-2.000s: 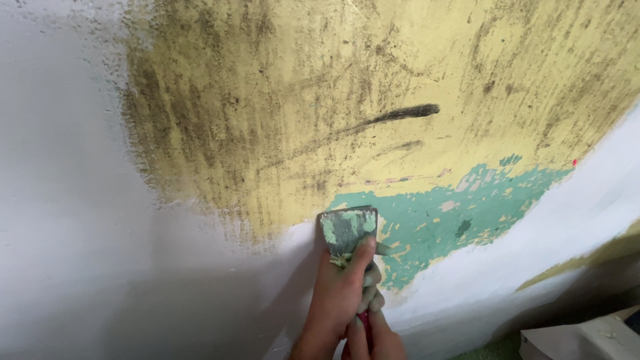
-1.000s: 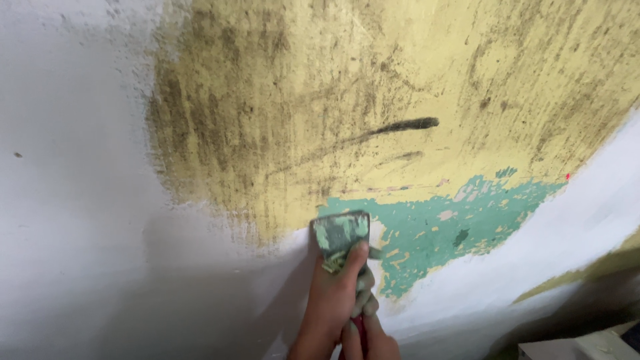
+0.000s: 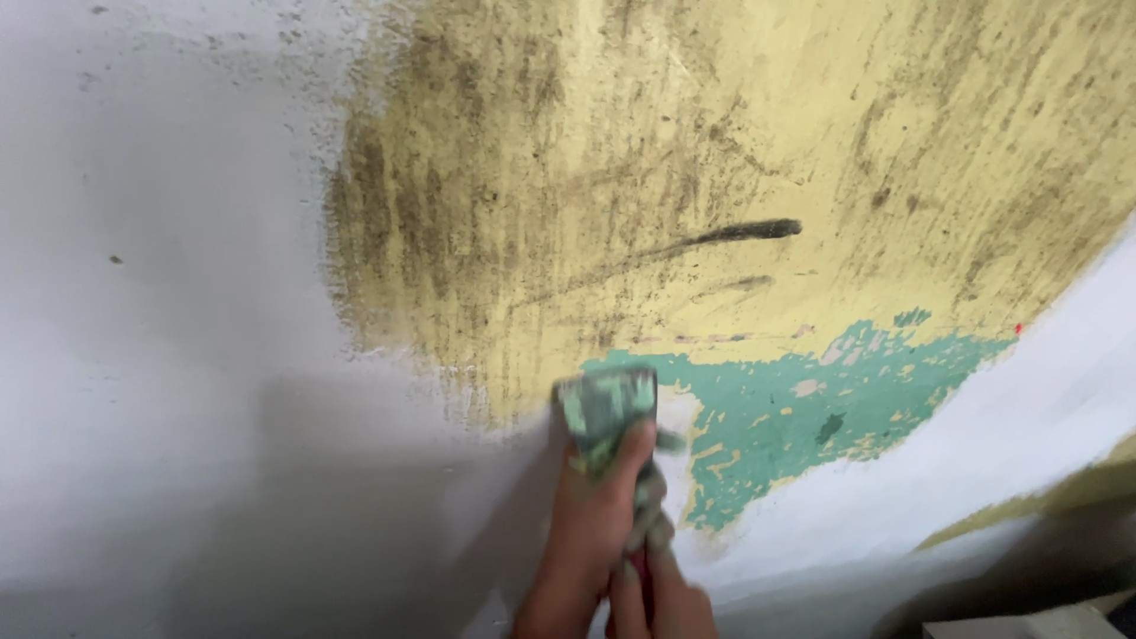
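Observation:
Both my hands are around one paint scraper point(image 3: 611, 404), whose wide metal blade is coated with green and yellow paint flakes. My left hand point(image 3: 603, 515) grips it just below the blade, thumb laid along the tool. Lower down, my right hand point(image 3: 661, 590) holds the red handle point(image 3: 639, 568), which is mostly hidden by fingers. The blade's edge lies at the wall, by the left end of a bared green patch point(image 3: 754, 399). Above it spreads yellow paint point(image 3: 621, 293) with dark stains and a black smear point(image 3: 754, 232). The blade and hands are slightly blurred.
White wall surface point(image 3: 160, 355) lies to the left and below the yellow area. A strip of yellowish paint point(image 3: 1038, 497) shows at the lower right. A pale box-like object point(image 3: 1021, 626) stands in the bottom right corner, beside dark shadow.
The green area at the blade's edge reaches a little farther left than two seconds ago. Both hands stay on the scraper.

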